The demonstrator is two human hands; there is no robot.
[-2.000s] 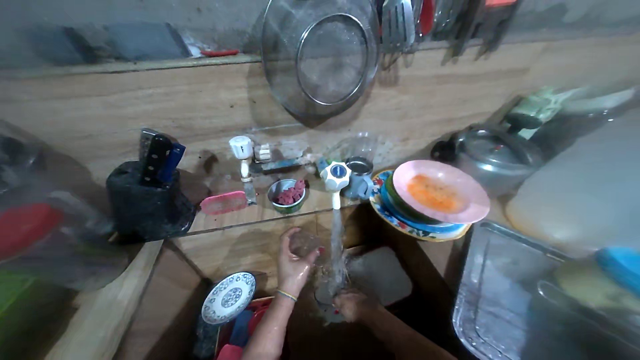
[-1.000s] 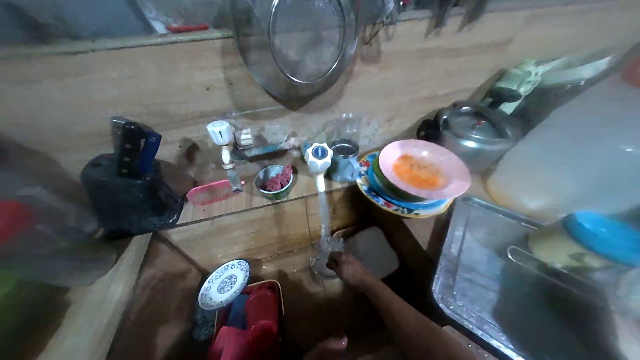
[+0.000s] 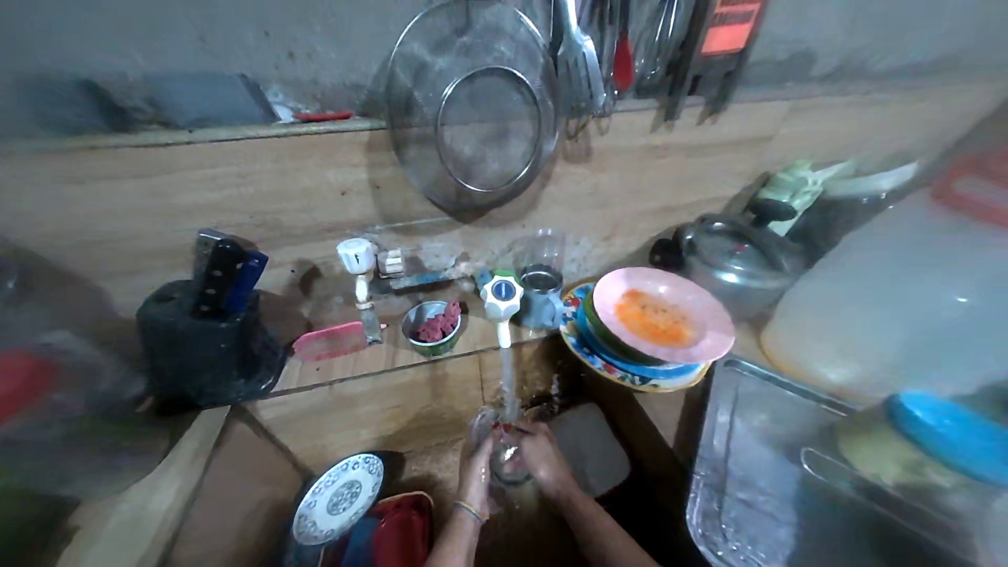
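Observation:
Water runs from a white tap [image 3: 502, 303] down into the sink. Under the stream, my left hand [image 3: 477, 466] and my right hand [image 3: 542, 457] are both around a clear glass vessel [image 3: 510, 461], probably a drinking glass; water and blur hide its outline. A band circles my left wrist. Behind my right hand lies a grey flat rectangular thing [image 3: 591, 450]. To the left of my hands, a white plate with a blue pattern [image 3: 339, 499] leans beside red containers [image 3: 403, 529] in the sink.
Stacked plates, topped by a pink plate [image 3: 663, 317] with orange residue, stand right of the tap. A small metal bowl [image 3: 431, 327] holds reddish pieces on the ledge. Knives stand in a black block [image 3: 206, 346]. A metal tray [image 3: 724, 472] lies right; a large strainer [image 3: 472, 118] hangs above.
My left hand has come back up to the glass under the water, after being low at the frame's bottom edge one second ago. Both hands are now together on it.

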